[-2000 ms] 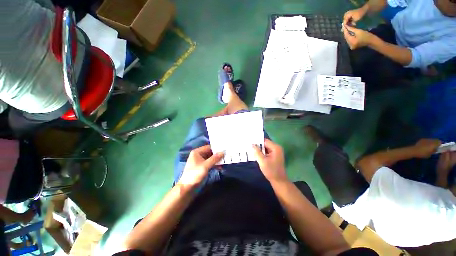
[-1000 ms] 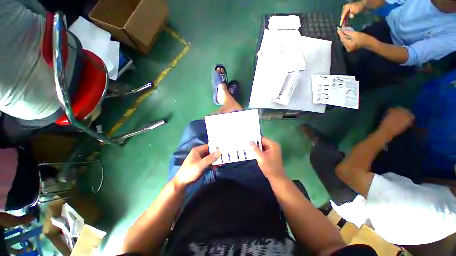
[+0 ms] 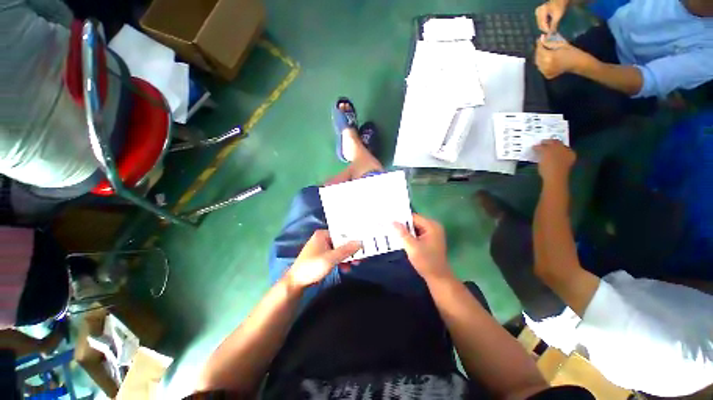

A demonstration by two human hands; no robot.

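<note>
A white instruction leaflet (image 3: 366, 207) is held over my lap, with small dark printed marks along its near edge. My left hand (image 3: 319, 259) grips its lower left corner, thumb on top. My right hand (image 3: 420, 244) grips its lower right side, thumb on top. The fingers under the sheet are mostly hidden. The leaflet is slightly tilted, its right side higher.
A low black crate table (image 3: 512, 31) at upper right bears a white board (image 3: 500, 86), a long white bundle (image 3: 455, 134) and printed leaflets (image 3: 512, 134). A white-sleeved person's hand touches the leaflets. A light-blue-shirted person sits beyond. A red chair (image 3: 145, 129) and cardboard box (image 3: 205, 31) stand left.
The leaflet has tilted a little, and my left thumb has moved inward along its near edge. The white-sleeved person's arm has reached to the leaflets at the table's edge.
</note>
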